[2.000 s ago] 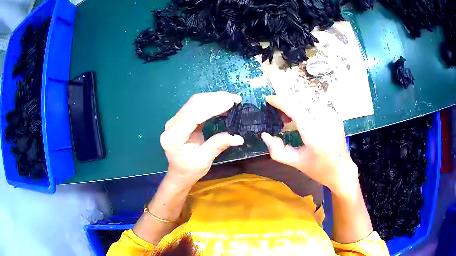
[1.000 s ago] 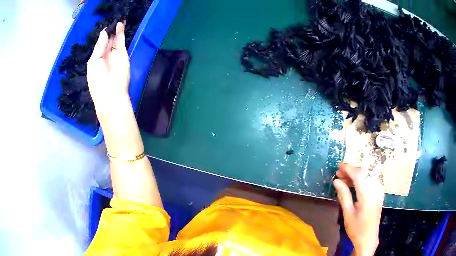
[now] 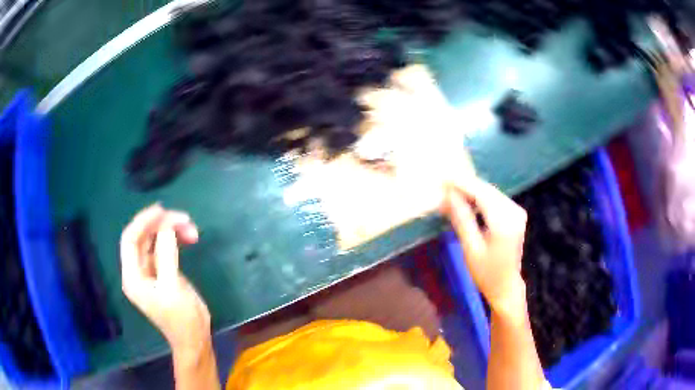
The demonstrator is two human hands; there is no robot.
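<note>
The view is blurred. My left hand is over the green table near its left part, fingers loosely curled and apart, with nothing visible in it. My right hand is at the right front corner of the cardboard glue board, thumb and fingertips close together. I cannot tell whether it holds a thin stick. The loose pile of black petal pieces lies behind the board and overlaps its back left part. A single black piece lies to the right of the board.
The left blue bin stands at the left edge, with a dark flat case beside it. The right blue bin, full of black pieces, is below the table edge. A blurred pale shape, perhaps another person's arm, is at the far right.
My left hand has left the left bin and come back over the table, without a visible piece. My right hand is still by the board. The view has swung right.
</note>
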